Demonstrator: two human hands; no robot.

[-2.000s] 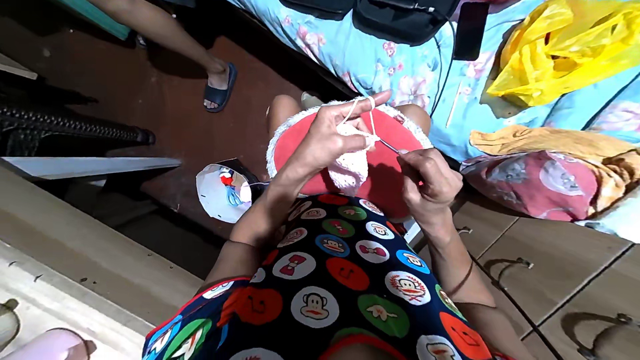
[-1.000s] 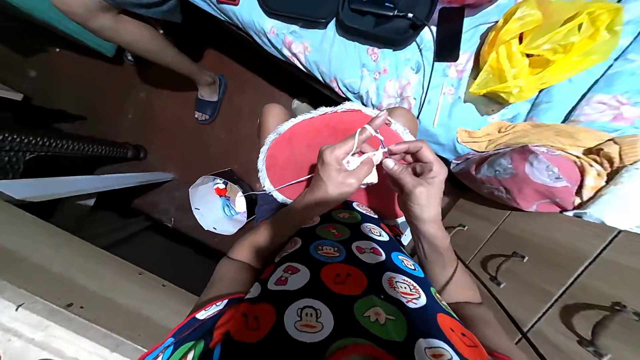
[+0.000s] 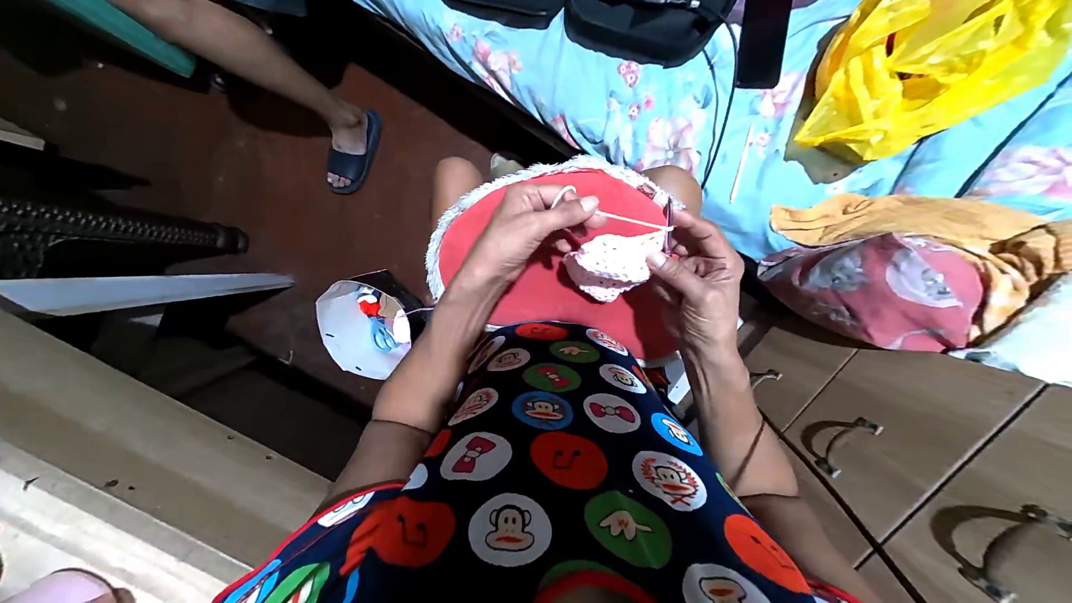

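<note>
My left hand (image 3: 536, 226) pinches a strand of white yarn (image 3: 632, 221), pulled taut toward my right hand. The fingers of my right hand (image 3: 699, 272) hold a crochet hook (image 3: 668, 224), upright in the view, together with the right edge of a small white crocheted piece (image 3: 613, 266). The yarn meets the hook near its middle. Beneath both hands lies a red round cushion or cloth (image 3: 544, 311) with a fluffy white edge, across my lap.
A white container (image 3: 339, 335) with blue-handled scissors (image 3: 383, 333) stands at left on the floor. Ahead is a bed with a floral sheet (image 3: 670, 134), a yellow plastic bag (image 3: 930, 92) and black bags (image 3: 649, 29). Wooden drawers (image 3: 913, 410) are at right; another person's slippered foot (image 3: 352, 151) is upper left.
My left hand has moved away from my right, leaving the yarn stretched between them. The crocheted piece, largely behind my left fingers a second ago, now shows between the hands.
</note>
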